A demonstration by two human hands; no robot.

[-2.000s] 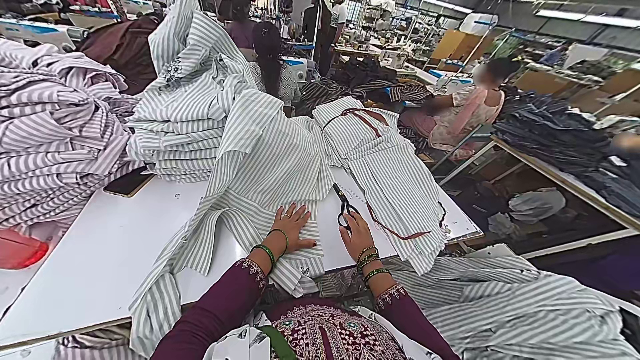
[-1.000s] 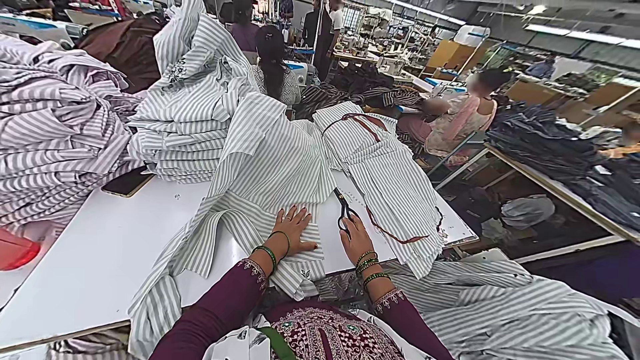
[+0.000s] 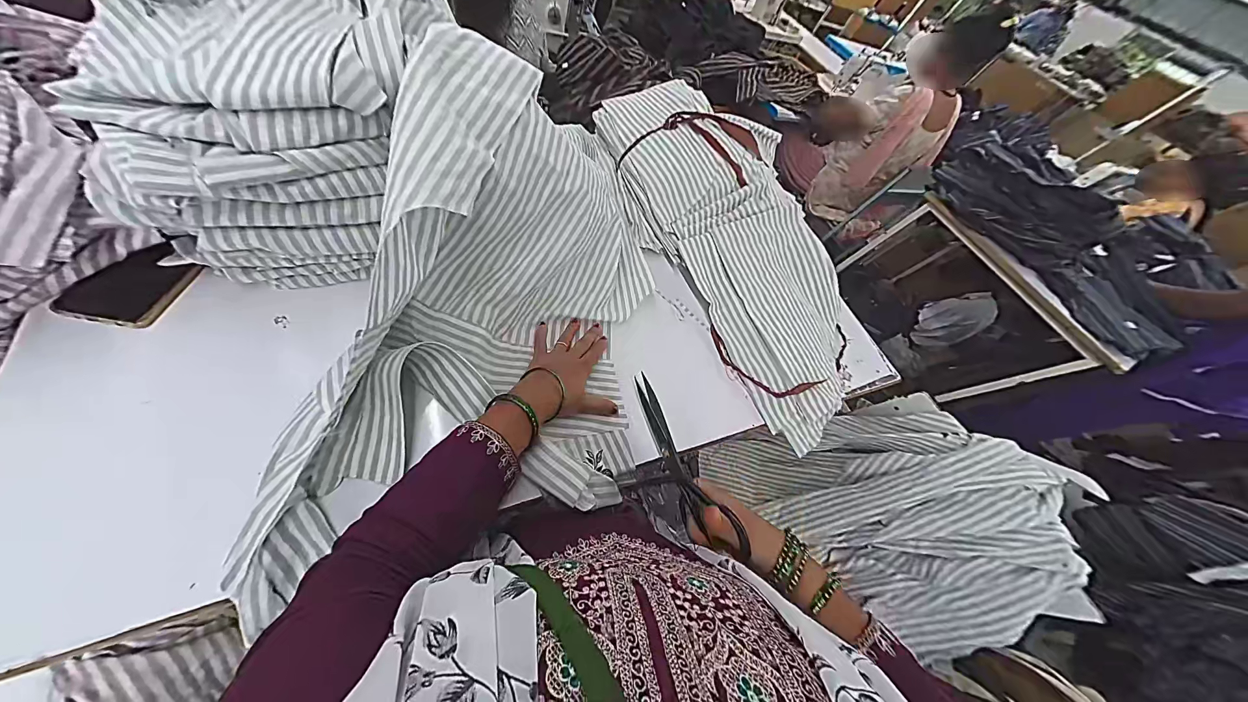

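My left hand (image 3: 570, 375) lies flat with spread fingers on grey-and-white striped fabric (image 3: 526, 244) draped over the white table (image 3: 146, 419). Near the table's front edge, my right hand (image 3: 717, 517) holds black-handled scissors (image 3: 673, 448) by the handles; their blades are apart, one pointing away from me, the other pointing left by the cloth's near edge. To the right of the draped fabric lies a folded striped bundle (image 3: 751, 263) with a dark red tie around it.
Stacked striped fabric (image 3: 244, 146) stands at back left, beside a dark phone (image 3: 127, 283). More striped cloth (image 3: 907, 517) is heaped below the table's right edge. A seated person (image 3: 887, 146) is at back right, near a table of dark garments (image 3: 1063, 224).
My right hand has drawn back toward my body with the scissors, and the blades have opened. The left hand stays on the fabric. The view has tilted down.
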